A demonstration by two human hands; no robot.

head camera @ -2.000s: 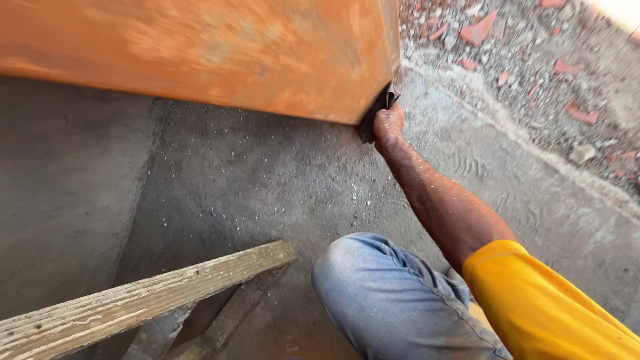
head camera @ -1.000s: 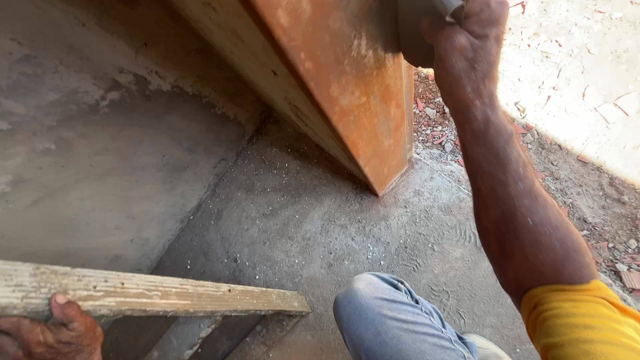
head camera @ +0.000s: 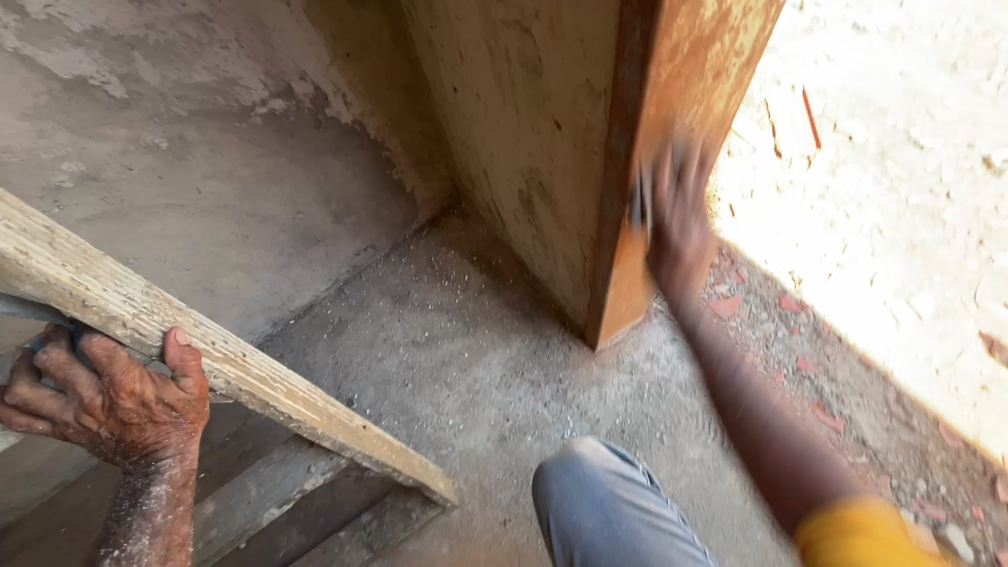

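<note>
My right hand [head camera: 683, 216], blurred, presses a dark, thin folded sheet [head camera: 639, 201] flat against the orange-painted end face of a wall [head camera: 697, 87], a little above its foot. The sheet looks like sandpaper, but the blur hides detail. At the lower left, my left hand [head camera: 118, 394] grips the weathered wooden rail [head camera: 260, 366] of a ladder-like frame, its thumb on top and its fingers partly hidden beneath. White dust covers the left wrist.
Crosspieces [head camera: 268, 480] of the wooden frame extend below the rail. A stained plaster wall [head camera: 197, 181] stands at the left. Grit lies on the concrete floor [head camera: 472, 378]. Outside at the right are rubble and red shards [head camera: 827, 417]. My jeans-clad knee [head camera: 606, 504] is at the bottom.
My right hand was at the wall's bottom corner two seconds ago, then higher up, and is now lower on the end face. The left hand came into view on the rail. The view has shifted.
</note>
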